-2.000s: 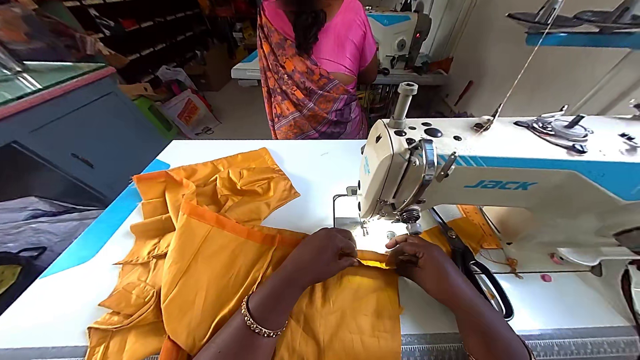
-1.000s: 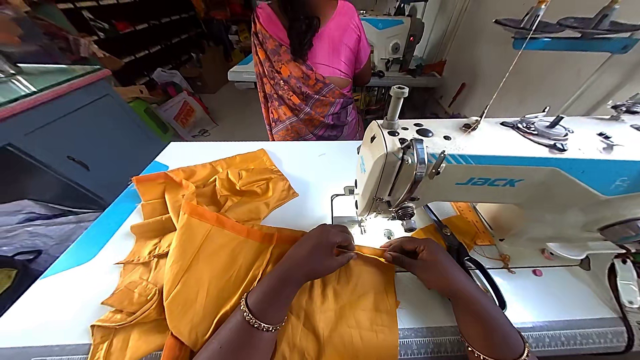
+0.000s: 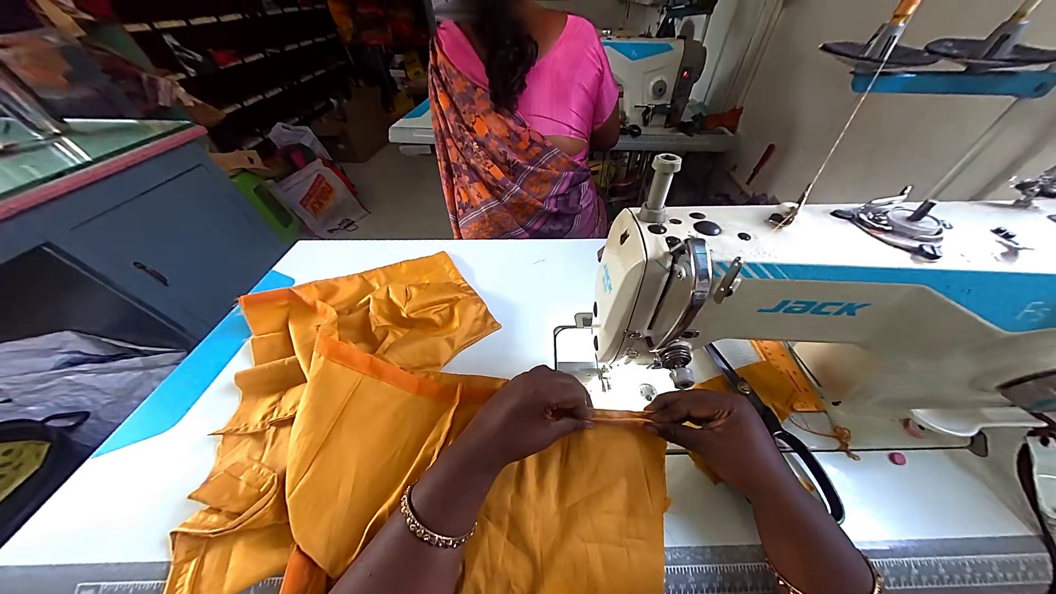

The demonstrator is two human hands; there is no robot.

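A mustard-yellow satin fabric piece (image 3: pixel 577 503) with an orange band along part of its top edge lies across the sewing table. My left hand (image 3: pixel 540 408) pinches its top edge just in front of the lit needle area. My right hand (image 3: pixel 709 429) pinches the same edge near the right corner, and a short folded strip shows between the two hands. The white Jack sewing machine (image 3: pixel 808 309) stands behind and to the right, its presser foot (image 3: pixel 605 381) above the needle plate. More gathered yellow fabric (image 3: pixel 412 313) lies to the left.
Black-handled scissors (image 3: pixel 804 462) lie under and beside my right forearm, by yellow scraps (image 3: pixel 763 388) and an orange ruler (image 3: pixel 788 375). A metal ruler (image 3: pixel 949 572) runs along the front edge. A person (image 3: pixel 528 124) stands beyond the table, near another sewing machine (image 3: pixel 648 78).
Both hands stay on the top edge of the fabric. The folded strip between them now lies flatter and straighter than two seconds ago.
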